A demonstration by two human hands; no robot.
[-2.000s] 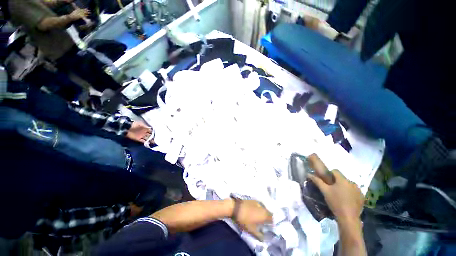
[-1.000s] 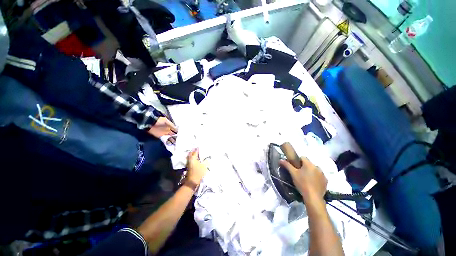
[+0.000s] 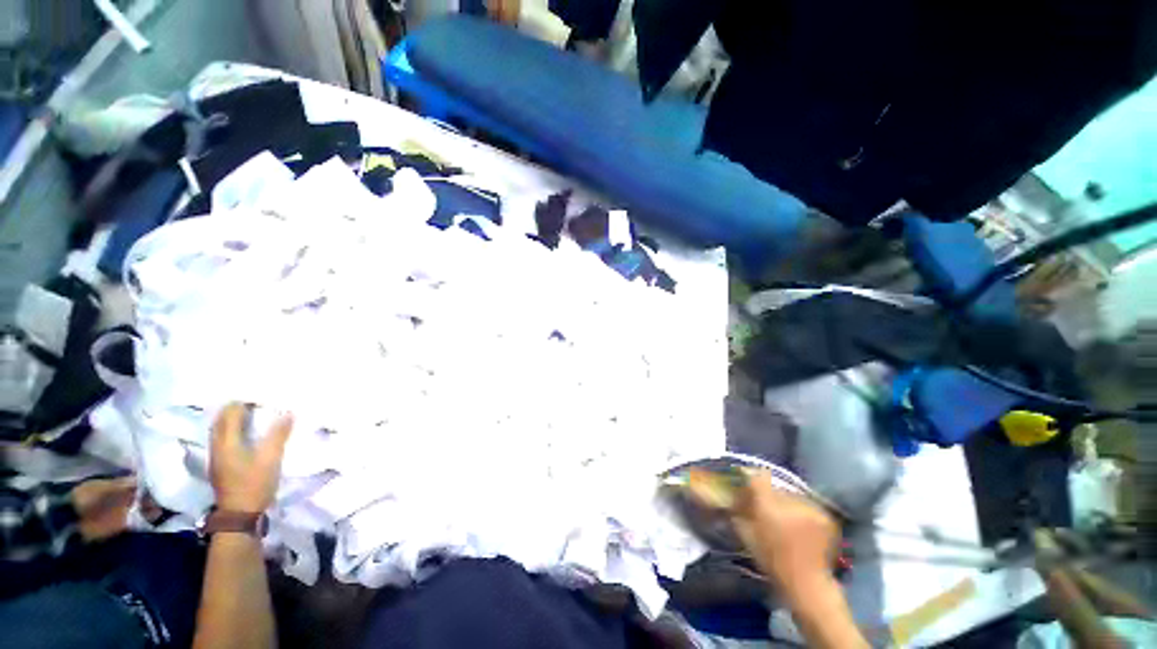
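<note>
A large heap of bright white cut pieces (image 3: 431, 342) covers the middle of the white table. My left hand (image 3: 245, 469), with a brown wrist strap, lies at the heap's near left part, thumb and fingers apart; no held piece can be made out. My right hand (image 3: 787, 533) is closed on the tan handle of the steam iron (image 3: 695, 507), blurred, at the heap's near right edge. The iron's underside is hidden.
A blue padded ironing arm (image 3: 571, 127) runs along the far side. Dark pieces (image 3: 254, 127) lie at the heap's far edge. Another person's hand (image 3: 104, 510) is at the left. A second white surface (image 3: 933, 520) and another person's arm are at the right.
The view has swung right. My right hand has moved the iron off the heap's middle to its near right edge. My left hand has moved away from the other person's hand, onto the heap.
</note>
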